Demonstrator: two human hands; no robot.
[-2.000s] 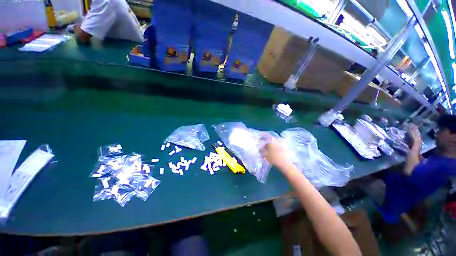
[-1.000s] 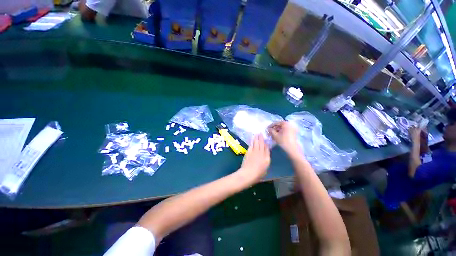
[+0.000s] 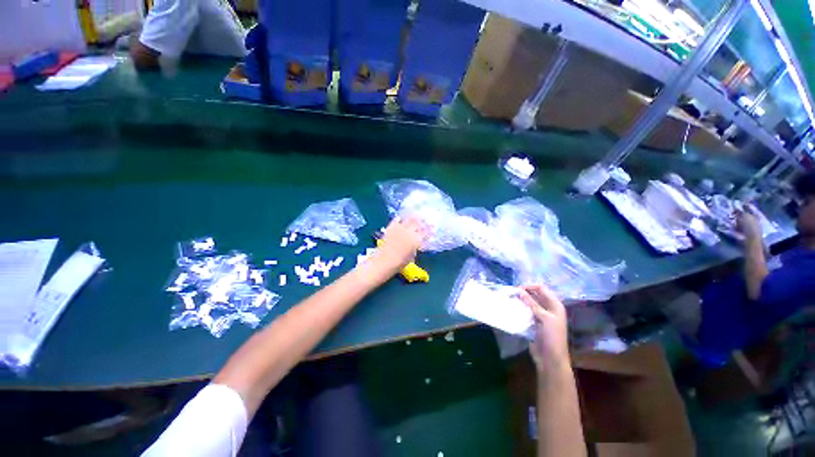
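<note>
My right hand (image 3: 547, 319) holds a clear bag with a flat white block (image 3: 494, 304) in it, over the bench's front edge. My left hand (image 3: 404, 243) is at the left end of a crumpled clear bag (image 3: 435, 214), above a yellow knife (image 3: 414, 272); its fingertips are too blurred to tell if they grip. A larger clear bag heap (image 3: 558, 254) lies to the right. Loose white parts (image 3: 315, 270) lie left of the knife, partly hidden by my left hand. A heap of small filled bags (image 3: 221, 290) lies further left.
A clear bag (image 3: 328, 220) lies behind the loose parts. Printed sheets (image 3: 20, 281) and a long bagged white item (image 3: 55, 303) lie at left. Blue cartons (image 3: 368, 54) stand behind. A person in blue (image 3: 760, 294) is at right. An open cardboard box (image 3: 617, 402) is below.
My hands have moved apart from over the clear bag. My right hand has brought the bagged white block towards the front edge. My left hand has moved left, over the knife.
</note>
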